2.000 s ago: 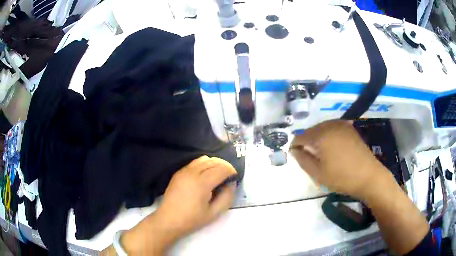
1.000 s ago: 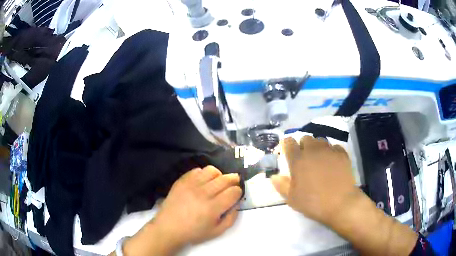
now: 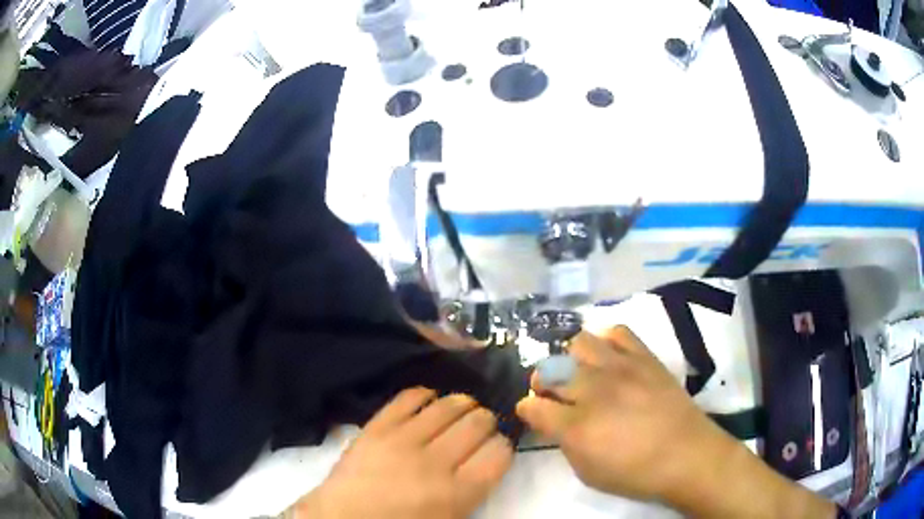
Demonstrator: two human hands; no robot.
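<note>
A large black garment piece [image 3: 274, 294] lies bunched left of the needle, its right end under the presser foot area [image 3: 491, 326]. My left hand [image 3: 420, 456] rests on its front edge with fingers bent over the cloth. My right hand [image 3: 628, 421] has its fingertips at the cloth's right end, just in front of the needle area, pinching its edge. The needle tip is hidden by glare and machine parts. A narrow black strip [image 3: 691, 340] lies folded right of the needle, behind my right hand.
The white sewing machine head [image 3: 659, 152] spans the back, with a wide black strip [image 3: 775, 152] draped over it. A flat black case [image 3: 805, 375] lies at right. Black cut panels [image 3: 132, 264] lie at far left, near yellow-green scissors [image 3: 46, 405].
My right hand has moved left to the needle area and the cloth edge. The narrow black strip now shows behind it. The view has shifted slightly.
</note>
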